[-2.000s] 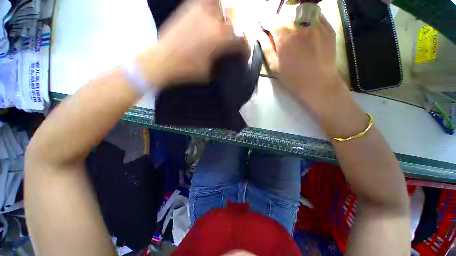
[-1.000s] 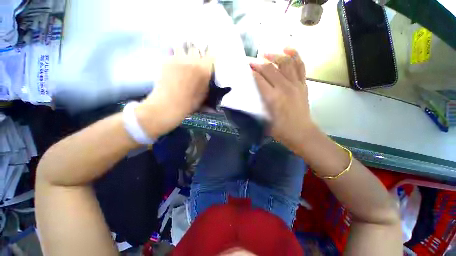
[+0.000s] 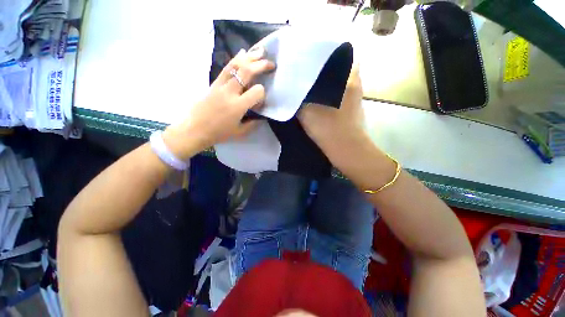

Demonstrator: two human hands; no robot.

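A black and white fabric panel (image 3: 297,74) lies at the table's front edge, its white side up and its right part curled over to show black. A black piece (image 3: 303,148) and a white rounded piece (image 3: 251,151) hang from it over the edge. A shinier black part (image 3: 232,40) lies flat at the upper left. My left hand (image 3: 238,96) presses on the left of the fabric, fingers bent. My right hand (image 3: 334,121) holds the right side, its fingers partly hidden behind the curled fabric.
A sewing machine part (image 3: 385,20) is at the top. Right of it are a black smartphone (image 3: 452,59), a yellow label (image 3: 516,59) and a blue-handled tool (image 3: 538,148). Layered pieces and a printed bag (image 3: 46,93) are at the left. A red basket (image 3: 548,272) is at the lower right.
Both hands have come down from the machine area towards the table's front edge. The fabric, blurred and swung left a second ago, now lies spread and curled between them.
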